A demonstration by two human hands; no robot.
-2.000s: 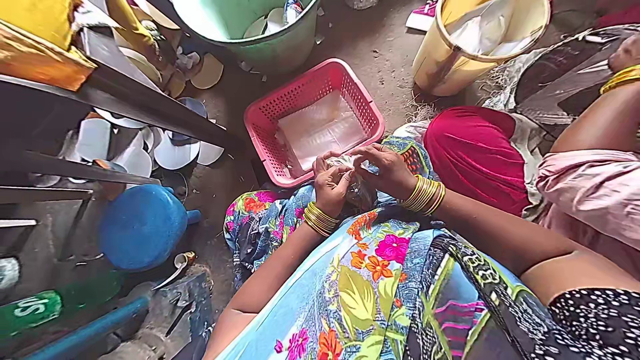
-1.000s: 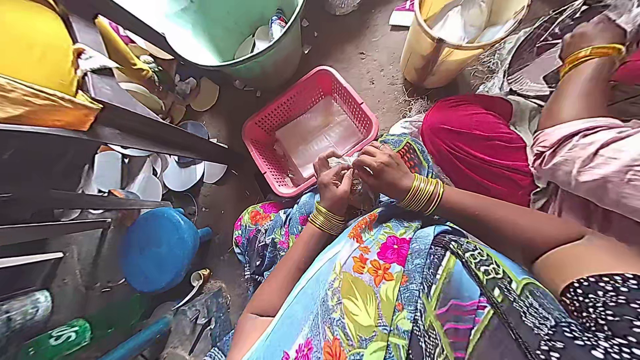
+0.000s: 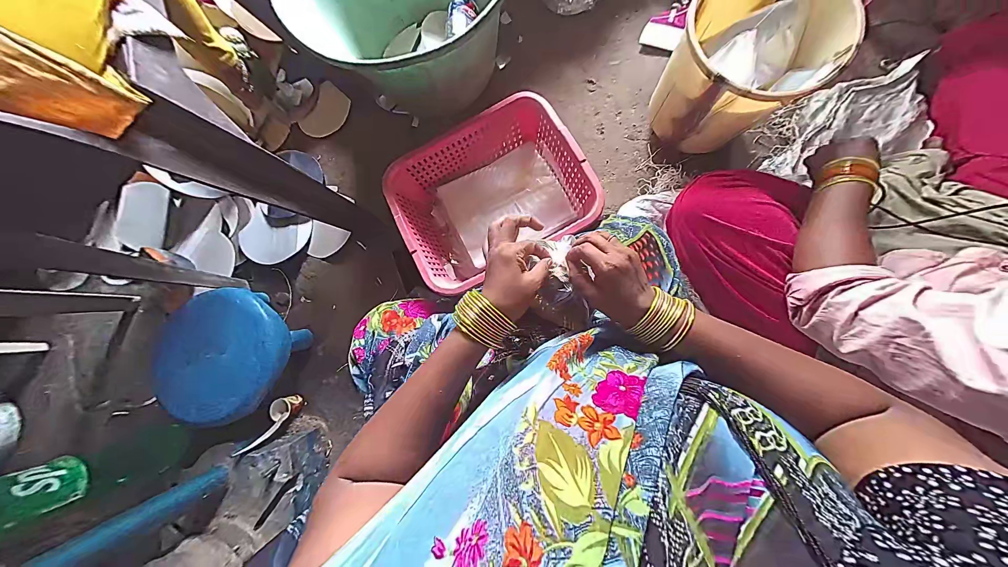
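Both my hands meet above my lap at a small clear plastic bag (image 3: 563,303) with dark contents. My left hand (image 3: 513,272) pinches one side of the bag's gathered top, its index finger raised. On the other side my right hand (image 3: 610,276) grips the same gathered top with bent fingers. The bag's lower part hangs between the hands, and what it holds cannot be made out. Just beyond my hands lies a pink perforated plastic basket (image 3: 579,150) with flat clear plastic sheets or bags (image 3: 504,197) in it.
A green tub (image 3: 441,75) and a yellowish bucket (image 3: 677,102) stand beyond the basket. To the left are a dark frame (image 3: 260,177), pale flat cut pieces (image 3: 276,232), a round blue stool or lid (image 3: 224,354) and a green bottle (image 3: 47,488). Another person (image 3: 890,315) sits close at the right.
My left index finger has lifted away from the bag's top. The other person's arm at the right has shifted. My hands stay together at the bag.
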